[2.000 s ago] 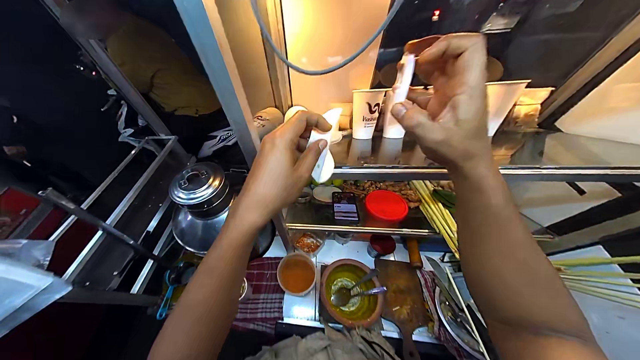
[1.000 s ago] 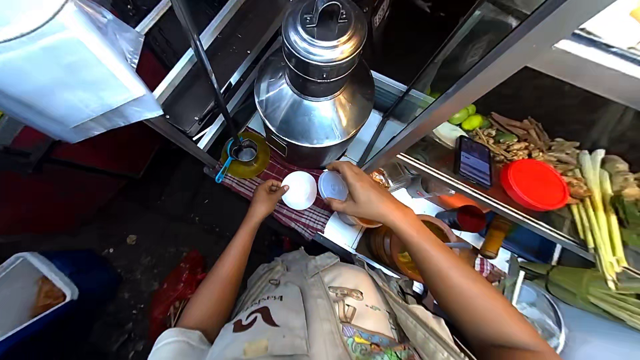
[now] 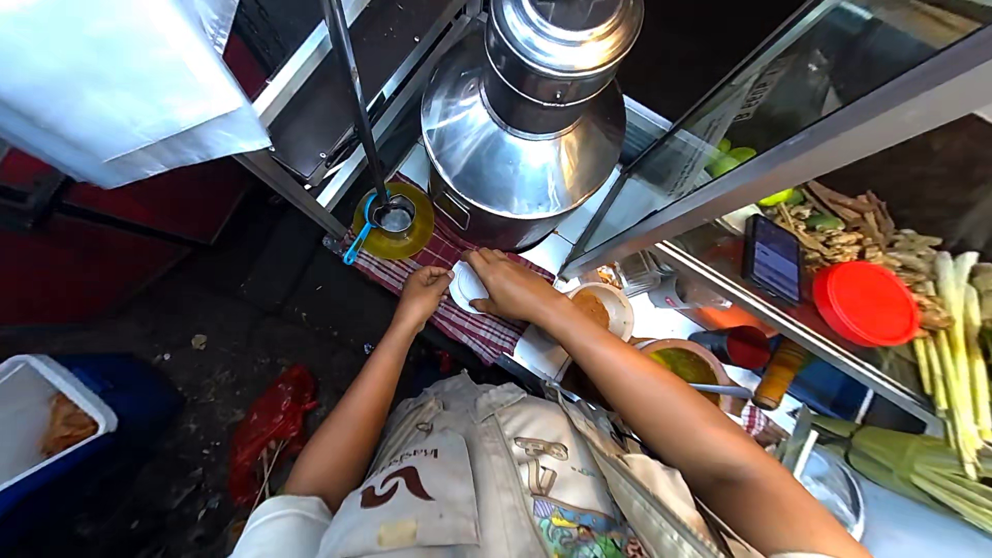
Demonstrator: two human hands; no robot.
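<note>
A white round cup or lid (image 3: pixel 466 287) is between my hands, over the red checked cloth (image 3: pixel 473 325). My left hand (image 3: pixel 425 294) pinches its left rim with the fingertips. Across its upper right side lies my right hand (image 3: pixel 508 285), fingers curled over the rim and thumb at the lower edge. Whether a cup and a separate lid are stacked there, I cannot tell. Just beyond my hands stands a large steel pot (image 3: pixel 523 155) with a conical top. A yellow-green bowl (image 3: pixel 411 232) with a ladle and a blue-handled strainer sits to the upper left.
Bowls of orange paste (image 3: pixel 620 310) and yellow-green liquid (image 3: pixel 697 353) stand right of the cloth, under my right forearm. A glass-sided shelf holds a phone (image 3: pixel 773 257), a red lid (image 3: pixel 866 304) and lemongrass (image 3: pixel 957 349). Plastic bags (image 3: pixel 132 85) hang upper left; a blue cooler (image 3: pixel 108 418) stands lower left.
My hands have come down from in front of the shelf cups to over the cloth. The two white round pieces, apart a second ago, are now together. The view has swung down and left.
</note>
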